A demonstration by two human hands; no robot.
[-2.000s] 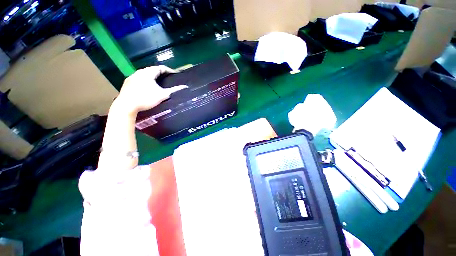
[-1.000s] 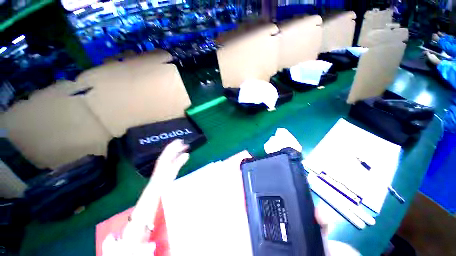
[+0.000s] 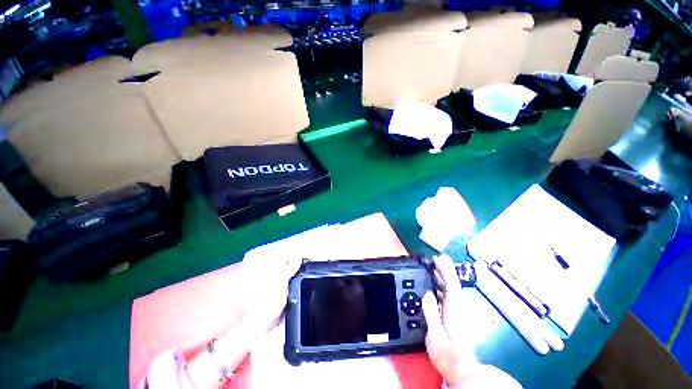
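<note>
A black diagnostic tablet (image 3: 349, 310) is held screen up above the red mat (image 3: 174, 311) and the bright white sheets on it. Its screen is dark, with a small pale label at the lower edge and a round keypad at the right end. My left hand (image 3: 265, 298) holds its left end; the fingers are overexposed and partly hidden behind it. My right hand (image 3: 444, 327) grips its right end, with the thumb beside the keypad.
An open retail box (image 3: 278, 207) with a black TOPDON case (image 3: 262, 173) stands beyond the mat. More open boxes line the bench. At right lie a crumpled white cloth (image 3: 446, 218), white paper (image 3: 550, 251), pens and white-handled tools (image 3: 516, 308).
The tablet has turned from back to screen side and lies sideways. My left hand has left the box and come to the tablet. The once closed box now stands open, showing the case.
</note>
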